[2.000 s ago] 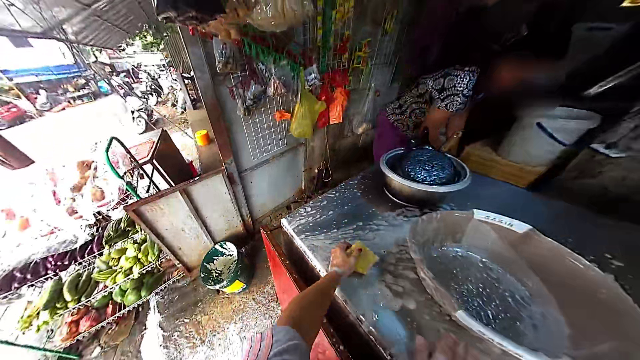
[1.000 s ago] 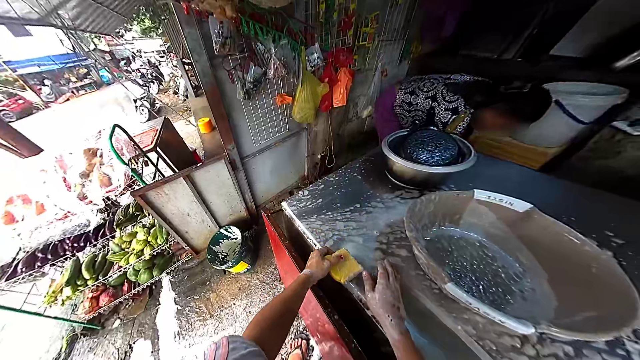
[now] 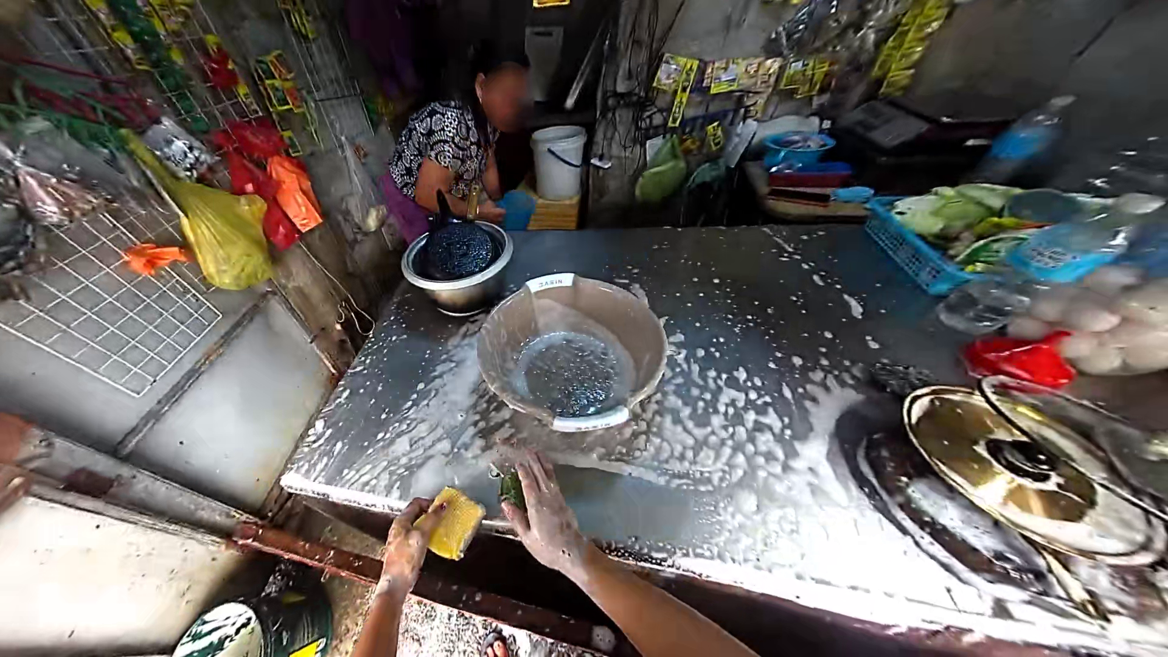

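A yellow sponge is held in my left hand, just off the near edge of the metal tabletop. My right hand lies over the wet tabletop close by, its fingers spread, with a small dark green thing beside the thumb; whether it is held I cannot tell. Beyond my hands stands a large translucent plastic basin with sudsy water in it. Behind it to the left, a steel bowl holds a dark, foam-covered pan. Soap suds streak much of the tabletop.
A person bends behind the table near a white bucket. At right are a gold-coloured pot lid, a red plastic bag, several eggs and a blue basket of vegetables. A green-and-white bucket stands below left.
The view has swung far to the right. The right hand, on the tabletop one second ago too, is now near the basin's near side. The left hand has kept the sponge. The person has raised their head.
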